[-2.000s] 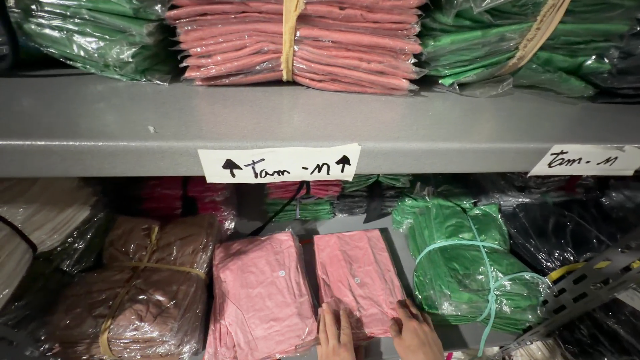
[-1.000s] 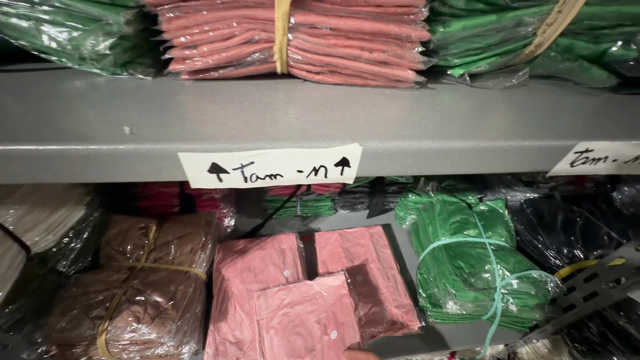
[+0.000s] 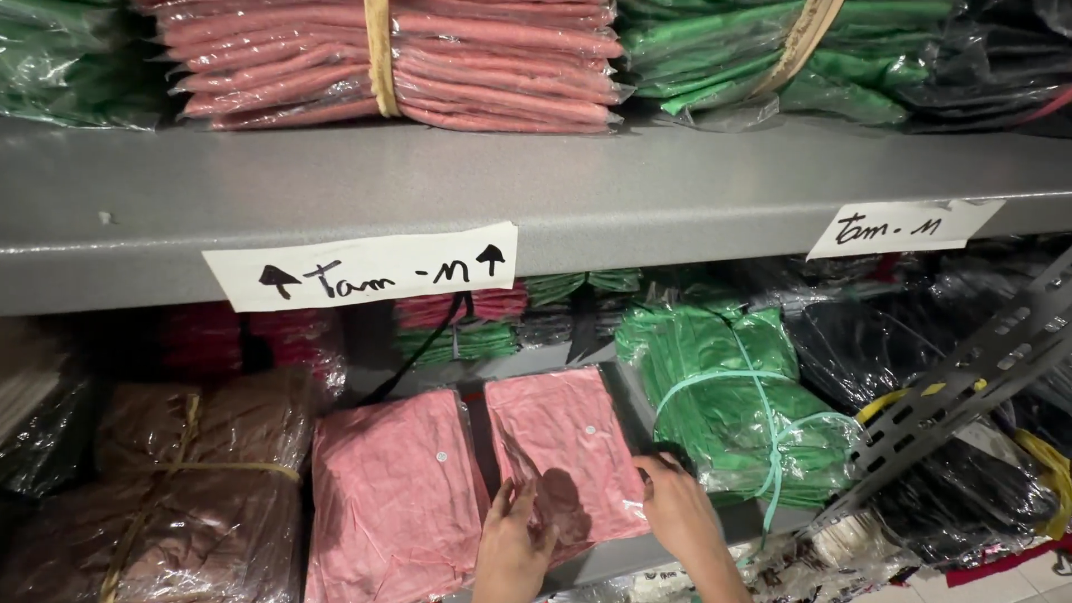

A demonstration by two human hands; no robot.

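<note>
Two stacks of pink garments in clear plastic bags lie side by side on the lower shelf, the left pink stack (image 3: 389,502) and the right pink stack (image 3: 561,444). My left hand (image 3: 515,536) rests at the lower left edge of the right stack, fingers spread. Against that stack's right edge is my right hand (image 3: 670,502), fingers bent. Whether either hand grips the plastic is unclear. A green bundle (image 3: 729,410) tied with light blue cord lies to the right, and a brown bundle (image 3: 193,502) tied with tan cord to the left.
Above the hands runs the grey metal upper shelf (image 3: 536,184) with handwritten paper labels. It bears banded pink bundles (image 3: 494,67) and green bundles (image 3: 712,59). A slotted metal upright (image 3: 963,394) slants at the right, before black bagged goods (image 3: 963,494). More bundles lie behind.
A bagged pink piece that lay across the front of both stacks one second ago no longer shows there. Both hands are now at the right stack; then only a fingertip showed at the bottom edge.
</note>
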